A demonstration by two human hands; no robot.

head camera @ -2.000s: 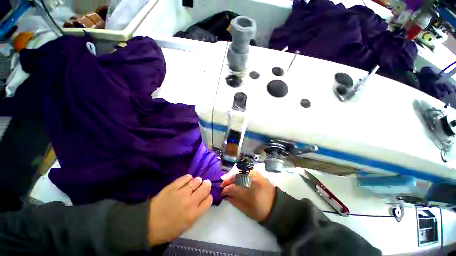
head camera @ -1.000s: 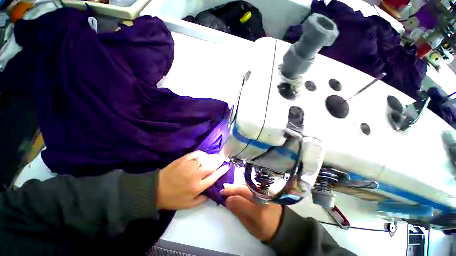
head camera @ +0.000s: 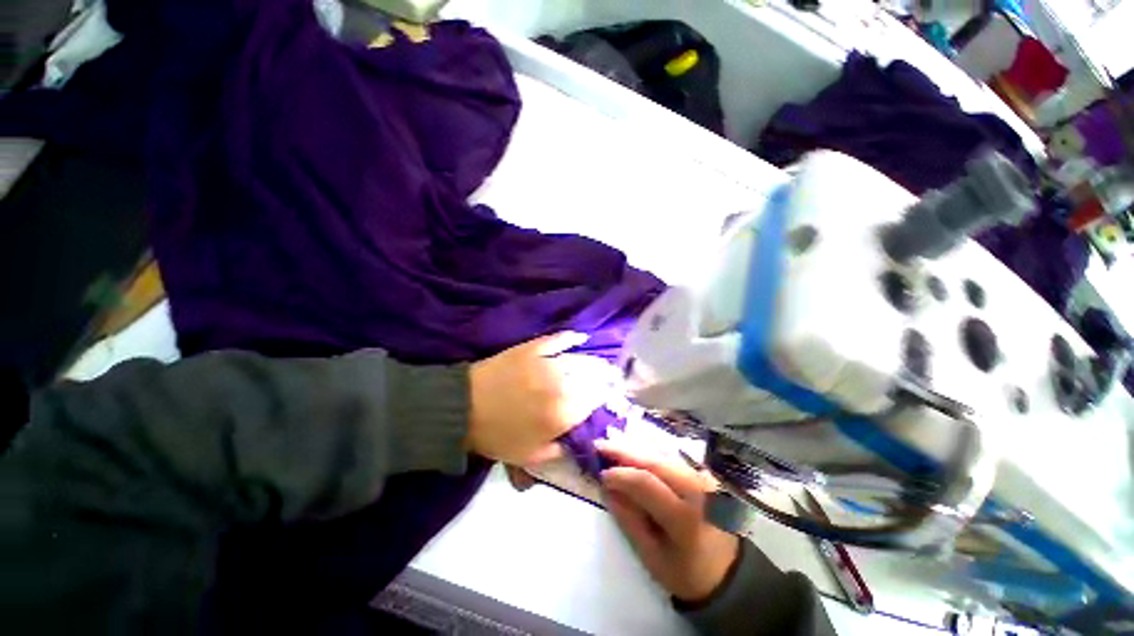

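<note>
The dark purple garment piece (head camera: 373, 211) lies in folds left of the sewing machine head (head camera: 858, 286), and its lit edge runs under the machine's left end. My left hand (head camera: 529, 400) presses on the cloth close to the needle area. My right hand (head camera: 665, 516) is just below and right of it, its fingertips on the cloth's edge with the fingers bent. The needle and presser foot cannot be made out, as the machine end and glare cover them.
Red-handled snips (head camera: 846, 574) lie on the table right of my right hand. A grey post (head camera: 964, 209) stands on the machine head. A black item with a yellow mark (head camera: 659, 68) and a purple cloth heap (head camera: 889, 118) lie behind the machine.
The camera view has turned, so the machine appears more tilted and further right. My left hand has stayed on the cloth; my right hand's fingers remain at its edge.
</note>
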